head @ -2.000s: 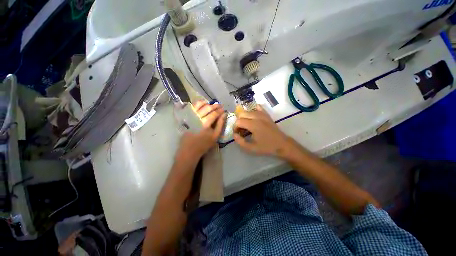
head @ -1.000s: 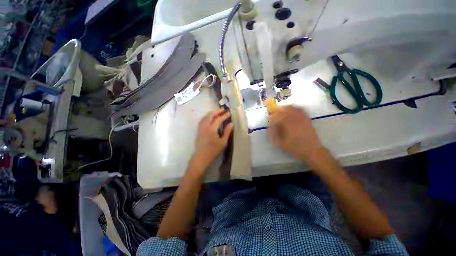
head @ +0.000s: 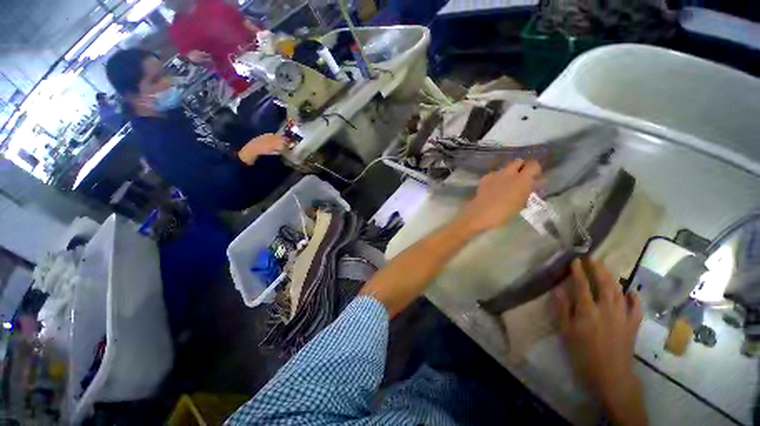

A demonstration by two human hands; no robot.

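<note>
A dark brown curved strip (head: pixel 542 283) lies over a beige strip (head: pixel 521 329) on the white sewing table. My right hand (head: pixel 596 320) is beside it, fingers spread, fingertips near the dark strip's edge; it holds nothing that I can see. My left hand (head: pixel 504 195) reaches to the blurred stack of grey-brown cut strips (head: pixel 575 154), its fingers curled at the near edge. Whether it grips a strip cannot be told. A white printed tag (head: pixel 542 215) lies between the stack and the dark strip.
The needle area with a small yellow-orange block (head: pixel 679 337) is at the right. A white tub (head: pixel 242 250) heaped with dark and beige strips stands below the table's left side. Another person (head: pixel 179 154) works at a machine at upper left. A white trough (head: pixel 667 96) borders the table's back.
The view has swung left. My left hand has moved from the strips near the needle to the stack. My right hand has left the yellow-orange block and is now by the dark strip.
</note>
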